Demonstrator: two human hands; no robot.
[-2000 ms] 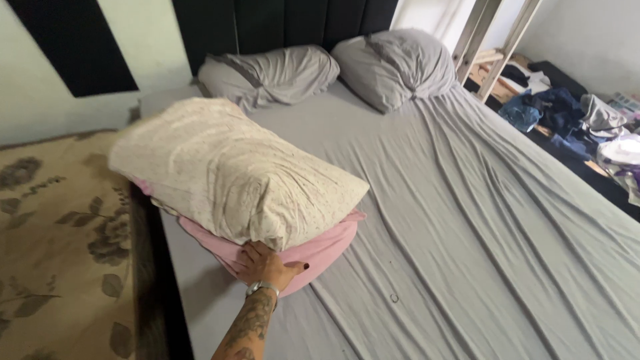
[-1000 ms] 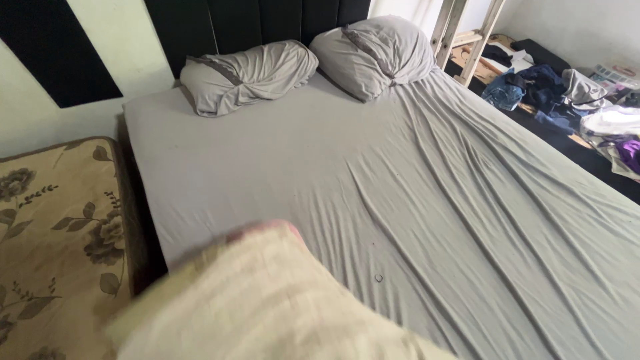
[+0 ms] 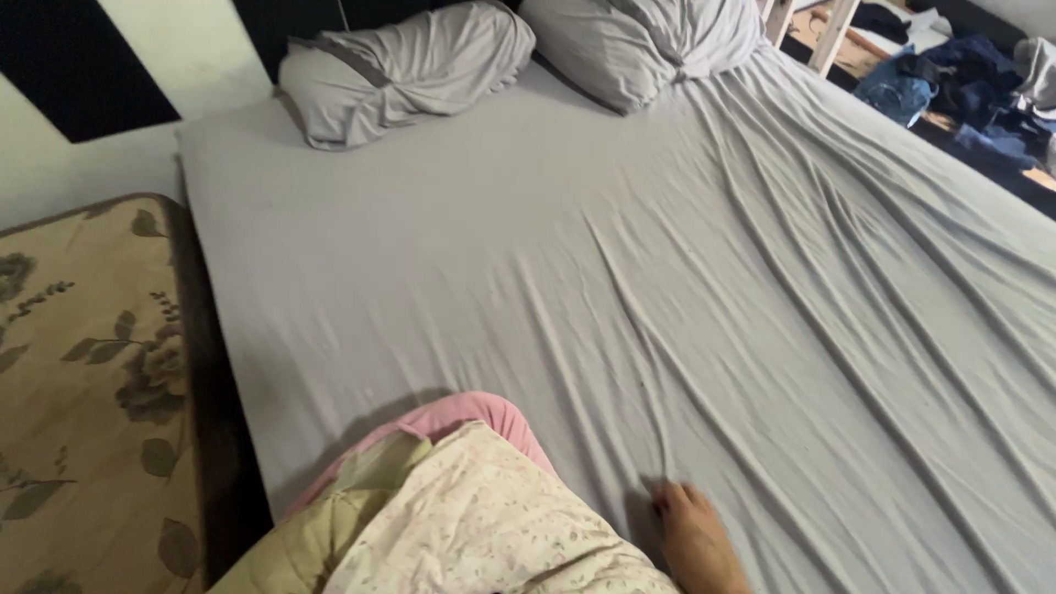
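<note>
My right hand (image 3: 695, 532) is at the lower middle right, its fingertips down on the wrinkled grey fitted sheet (image 3: 462, 247). Just left of it lies a bundle: a cream pillow with a small floral print (image 3: 487, 520), a pale green quilted piece (image 3: 309, 528) and pink cloth (image 3: 495, 412) beneath and behind. The frame's bottom edge cuts off the bundle. Whether my right fingers pinch the sheet cannot be told. My left hand is out of sight.
Two grey pillows, one left (image 3: 412, 74) and one right (image 3: 639, 49), lie at the bed's head. A floral-patterned mattress (image 3: 91, 371) stands along the left side, past a dark gap. Heaped clothes (image 3: 973, 91) and a wooden frame (image 3: 833, 37) are at upper right.
The bundle has moved from the bed's upper left towards the near side. My left hand, on its pink cloth two seconds ago, has gone out of view. My right hand has come into view.
</note>
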